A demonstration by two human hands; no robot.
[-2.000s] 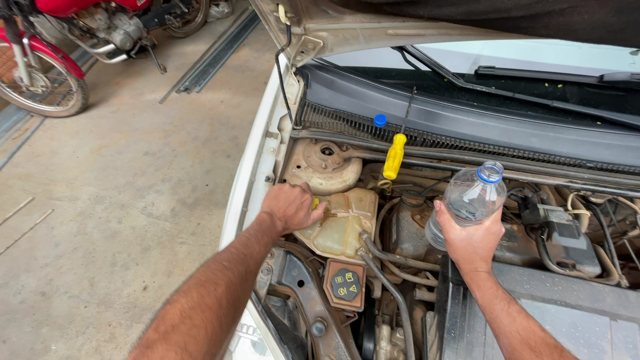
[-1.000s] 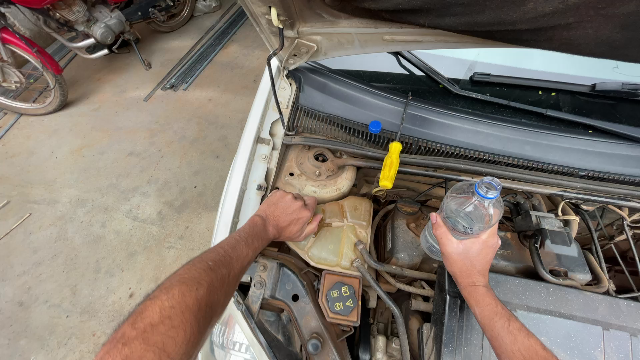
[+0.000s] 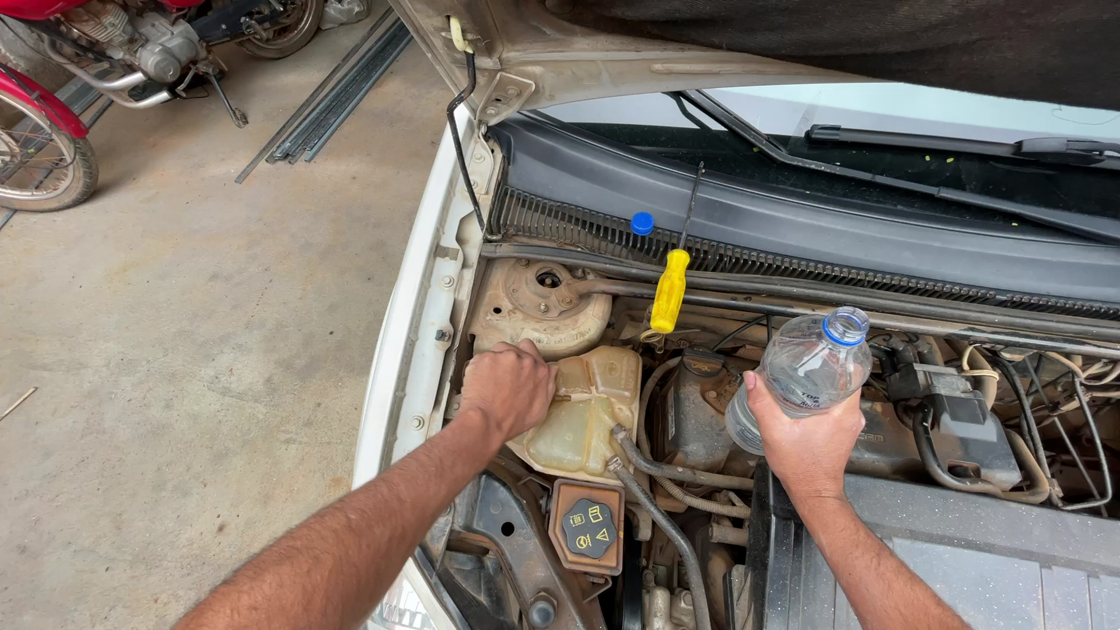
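My left hand (image 3: 509,389) is curled at the upper left corner of the yellowed plastic coolant reservoir (image 3: 573,429); its fingertips are hidden, so what it grips cannot be told. An uncapped clear plastic bottle (image 3: 801,372) with a blue neck ring is held upright, slightly tilted, by my right hand (image 3: 805,437) over the engine. A blue bottle cap (image 3: 642,223) lies on the cowl grille. Beside it a screwdriver with a yellow handle (image 3: 670,291) rests across the cowl edge. Below the reservoir sits a black cap with yellow symbols (image 3: 588,528).
The raised hood (image 3: 665,66) spans the top, with a thin black rod (image 3: 459,140) at its left. Hoses (image 3: 669,525) run right of the reservoir. A red motorcycle (image 3: 149,52) and metal bars (image 3: 341,87) are on the concrete floor at left.
A yellow piece seen by my left hand's fingers two seconds ago is out of sight now. That hand has shifted to the reservoir's upper left edge. My right hand still holds the bottle.
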